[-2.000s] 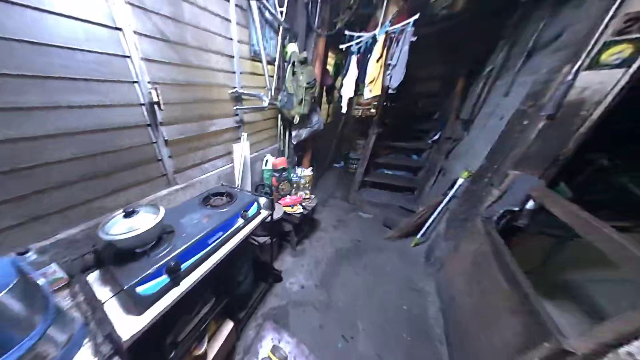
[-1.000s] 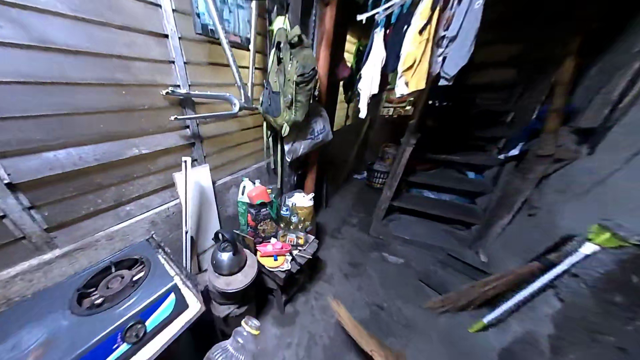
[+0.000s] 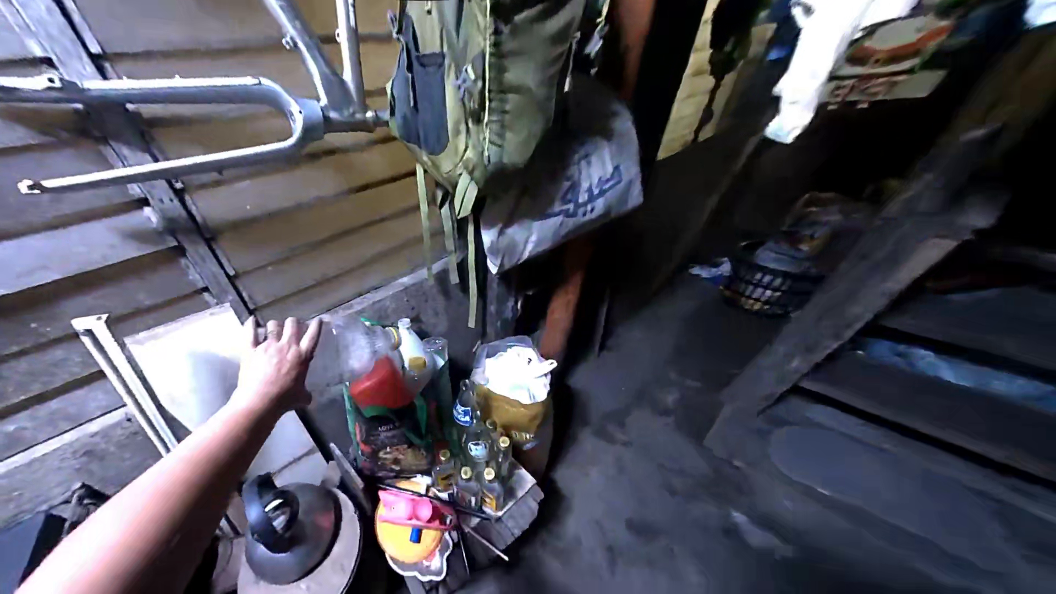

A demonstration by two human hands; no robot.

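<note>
My left hand [image 3: 279, 359] is shut on a clear plastic bottle [image 3: 340, 346], which lies roughly sideways with its cap end over a bag [image 3: 392, 441] of containers and a red plastic item [image 3: 381, 386]. Right of that bag stand several glass bottles [image 3: 478, 462] and a bag with white plastic [image 3: 516, 379] in it. Below my left hand a dark kettle [image 3: 293, 528] sits on a round support. Pink and yellow plastic items [image 3: 408, 528] lie on the low wooden stand beside it. My right hand is out of view.
A metal bicycle frame [image 3: 239, 91] and a green backpack [image 3: 495, 91] hang above, near a grey plastic bag [image 3: 577, 181]. White boards [image 3: 198, 371] lean on the wall. Wooden stairs [image 3: 858, 330] rise at the right, with a black basket [image 3: 763, 285] behind them on the floor.
My left hand and forearm have come into view, with a clear bottle in the hand. The view has moved closer to the stand, and the stove is no longer seen.
</note>
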